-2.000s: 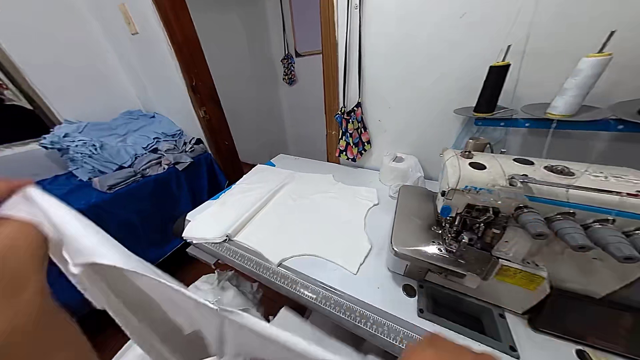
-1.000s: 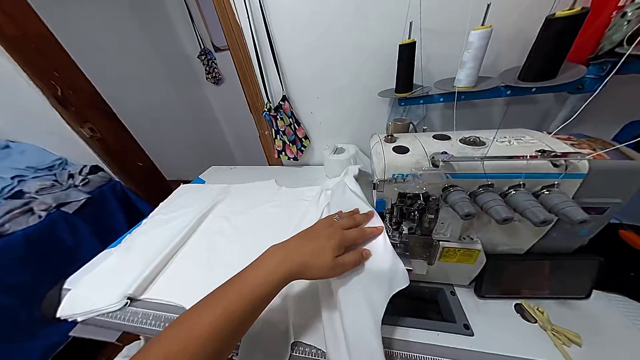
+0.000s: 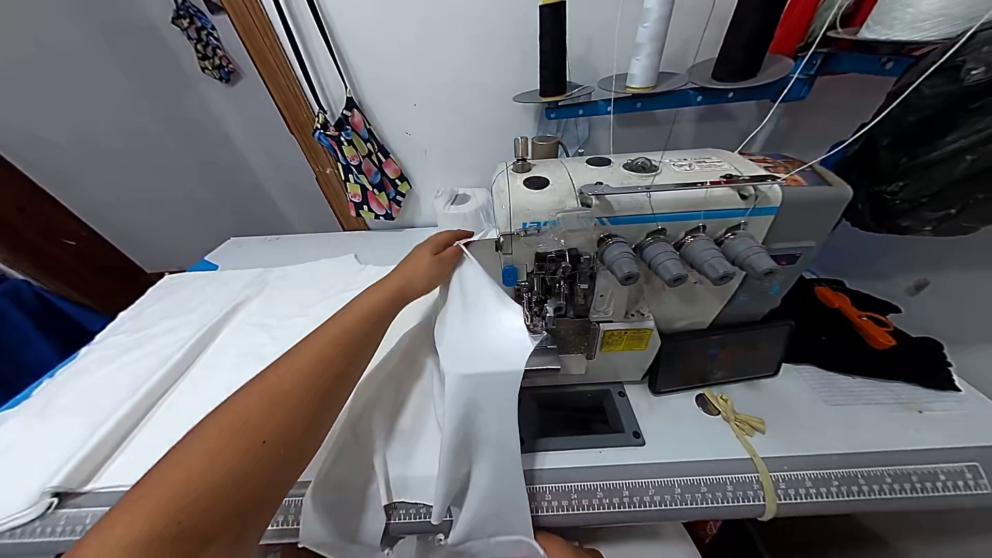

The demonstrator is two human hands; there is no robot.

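Observation:
My left hand [image 3: 435, 260] pinches the upper edge of a white fabric piece [image 3: 484, 333] just left of the needle area of an overlock sewing machine [image 3: 558, 291]. The piece hangs down over the table's front edge, and its right edge reaches the presser foot. At the bottom edge of the view my right hand [image 3: 566, 546] shows only in part, against the lower end of the fabric; its fingers are mostly hidden. More white cut fabric [image 3: 209, 333] lies flat on the table at the left, partly behind my left forearm.
A ruler strip [image 3: 659, 492] runs along the table's front edge, with a yellowish tie [image 3: 745, 434] around it. A dark phone-like screen [image 3: 721, 356] leans by the machine. Orange-handled scissors [image 3: 856, 316] lie on black cloth [image 3: 876, 349]. Thread cones [image 3: 552, 50] stand above.
My left hand, spread flat on the fabric a second ago, now pinches its top edge beside the machine. The fabric's edge has come to the needle area. The view has turned right since the earliest frame.

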